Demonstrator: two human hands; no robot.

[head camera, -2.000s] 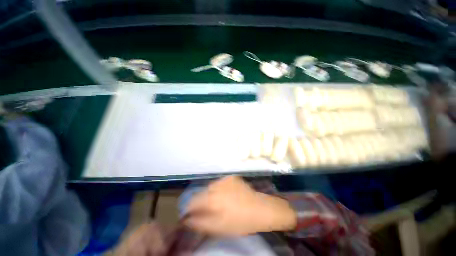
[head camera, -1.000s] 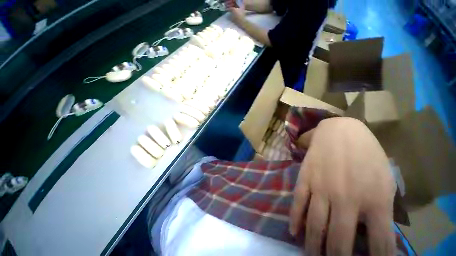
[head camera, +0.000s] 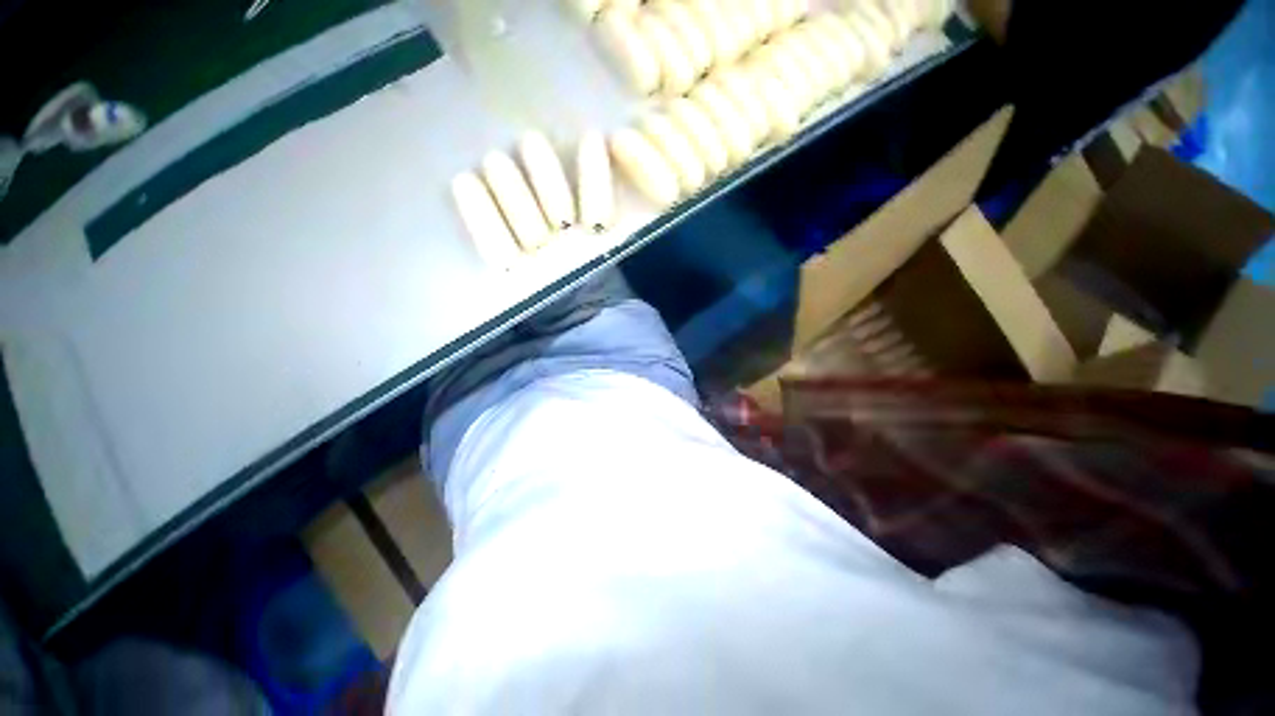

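Observation:
Cream-white plastic housings (head camera: 716, 129) stand on edge in packed rows on the white-covered bench (head camera: 280, 266). Several more housings (head camera: 517, 200) stand a little apart at the near end of the rows, by the bench's front edge. Neither of my hands is in view. A blurred red plaid sleeve (head camera: 1035, 476) crosses the right side; its hand does not show.
An open cardboard carton (head camera: 895, 266) with pale items inside stands right of my white-aproned lap (head camera: 629, 560). More open cartons (head camera: 1189, 210) lie beyond it. A closed carton (head camera: 385, 539) is under the bench. A part-assembled unit (head camera: 95, 123) lies on the green belt.
The view has shifted nearer to the bench front and my lap. The hand seen over the cartons one second ago has left the picture; the plaid sleeve now stretches towards the right edge.

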